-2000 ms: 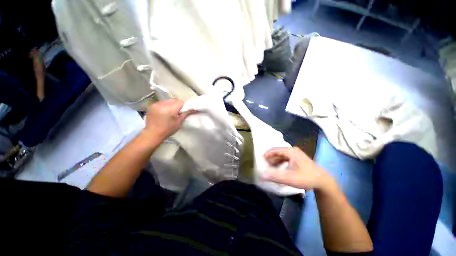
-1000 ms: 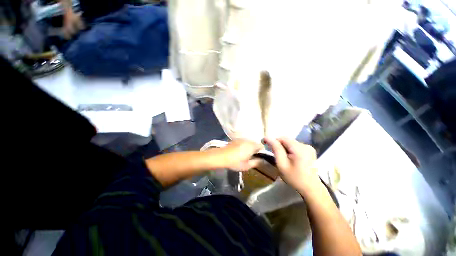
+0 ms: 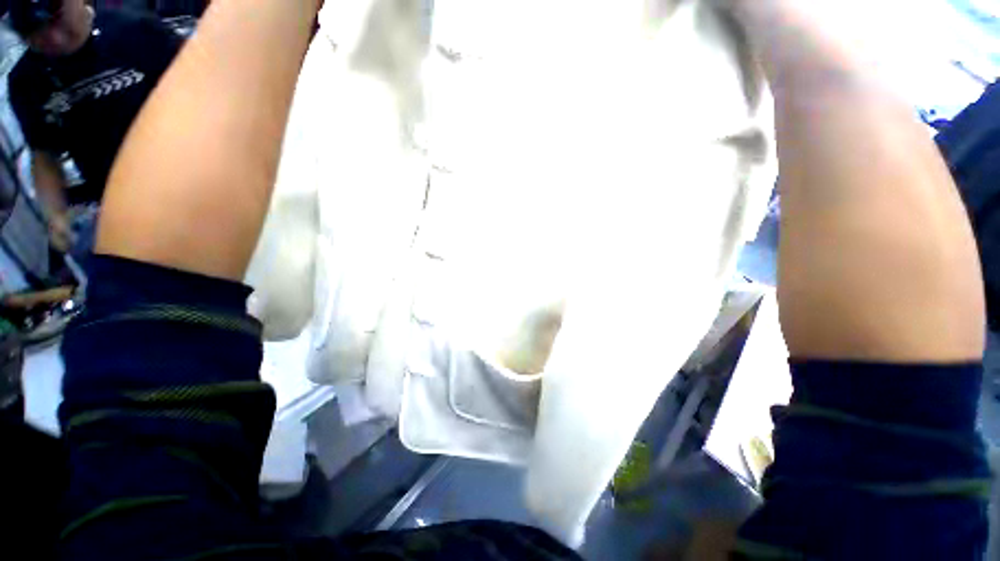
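A cream jacket (image 3: 493, 208) hangs upright right in front of me, its sleeves and lower edge reaching down toward the bottom of the view. It is overexposed, so its folds are hard to make out. A pocket shape and a rounded front corner show near its lower middle. Both my forearms are raised, one on each side of the jacket. My left hand and my right hand are cut off by the top edge of the picture, so what they hold does not show. No hanger can be made out.
A person in a black shirt (image 3: 104, 104) is at the upper left. A white table (image 3: 44, 384) is at the left edge. A white surface (image 3: 751, 395) is partly hidden behind my right arm. Grey floor shows below the jacket.
My hands have risen from the hanger area in front of my body to beyond the top edge. The jacket now hangs high and fills the middle; the hanger has gone from sight.
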